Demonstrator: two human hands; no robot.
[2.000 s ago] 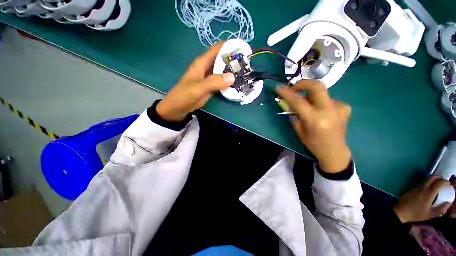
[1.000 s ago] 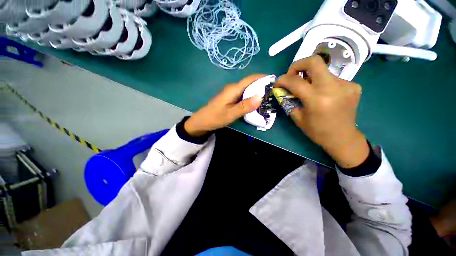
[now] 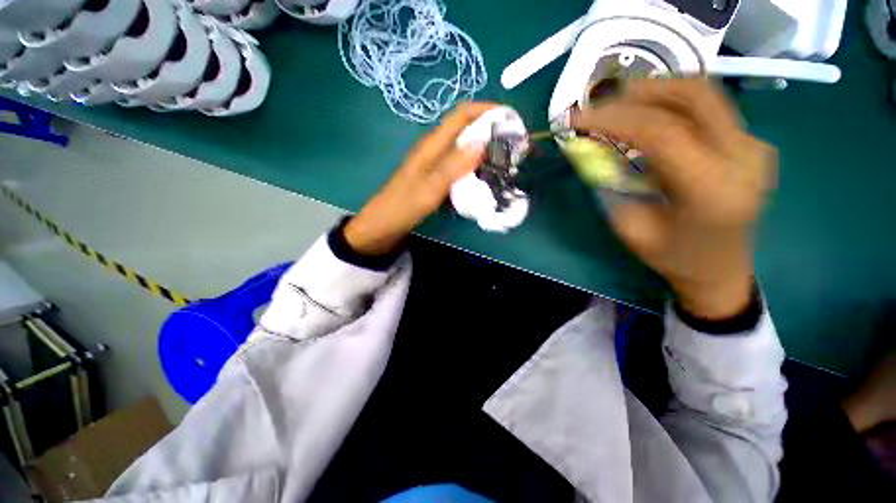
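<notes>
My left hand (image 3: pixel 418 187) holds the white rear cover (image 3: pixel 479 203) with the dark circuit board (image 3: pixel 503 169) facing right. A thin wire lead (image 3: pixel 542 135) runs from the board toward the camera body. My right hand (image 3: pixel 688 177) is blurred, in front of the body's round opening, with a yellow finger wrap (image 3: pixel 594 162) on it. Whether it grips a wire is not clear. The white camera body (image 3: pixel 639 37) lies beyond, with two antennas (image 3: pixel 545 52) spread to its sides and a black front panel (image 3: pixel 715 8) cut off at the top edge.
A tangled heap of pale sealing rings (image 3: pixel 413 59) lies left of the camera body. Stacked white housings (image 3: pixel 187 59) stand at the far left of the green bench (image 3: pixel 324 147). A blue stool (image 3: pixel 201 344) is below left. Another person's arm (image 3: pixel 872 393) shows at the right edge.
My right hand has moved right, away from the circuit board, and a thin lead now shows between them. My left hand and the cover appear slightly higher and further left in view.
</notes>
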